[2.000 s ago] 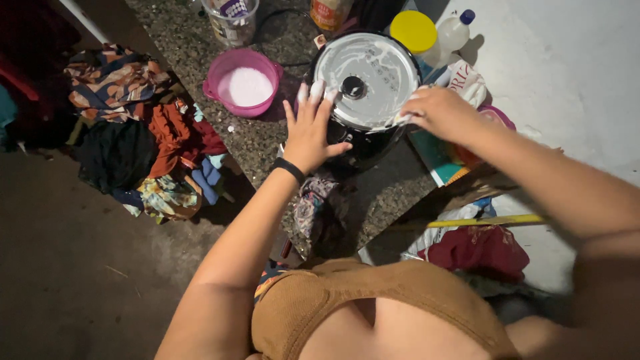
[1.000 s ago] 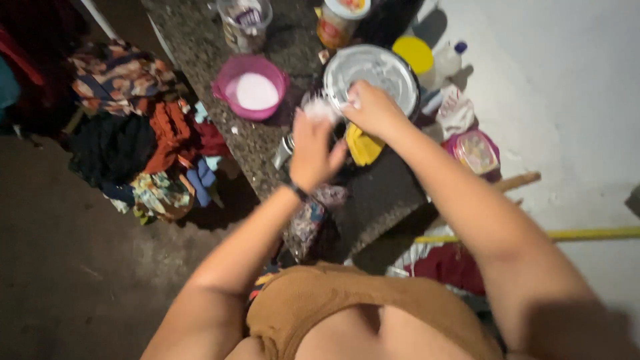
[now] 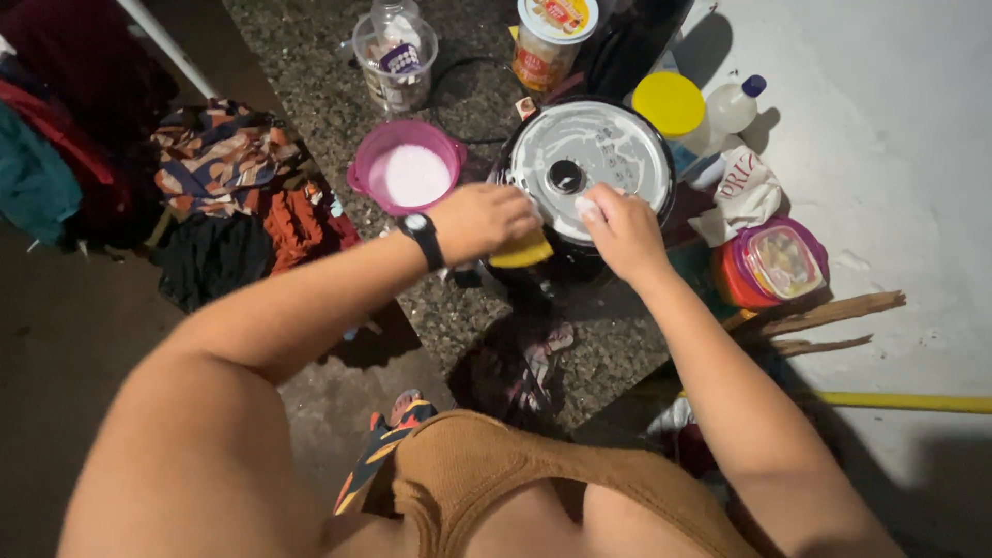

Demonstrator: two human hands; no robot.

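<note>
My left hand [image 3: 488, 225], with a black watch on its wrist, grips a yellow sponge [image 3: 523, 250] at the lower left rim of a round appliance. That appliance has a dark body and a grey top [image 3: 620, 147] smeared with white suds, with a black knob [image 3: 566, 176] near its middle. My right hand [image 3: 624, 229] is at the lower edge of the grey top, its fingers curled and suds on the thumb; whether it holds the rim is hard to tell. To the left sits a pink bowl [image 3: 360, 167] of white foamy contents.
Beyond the bowl stands a clear plastic tub [image 3: 397, 77]. A lidded food jar [image 3: 546, 46], a yellow-lidded container [image 3: 668, 105], a bottle [image 3: 732, 108] and a purple-rimmed food container [image 3: 783, 260] surround the appliance on the granite counter [image 3: 457, 325]. Clothes [image 3: 225, 163] lie piled at left.
My left hand, empty two seconds ago, now holds the yellow sponge, which lay below the appliance's top a second ago. My right hand has moved to the top's lower edge.
</note>
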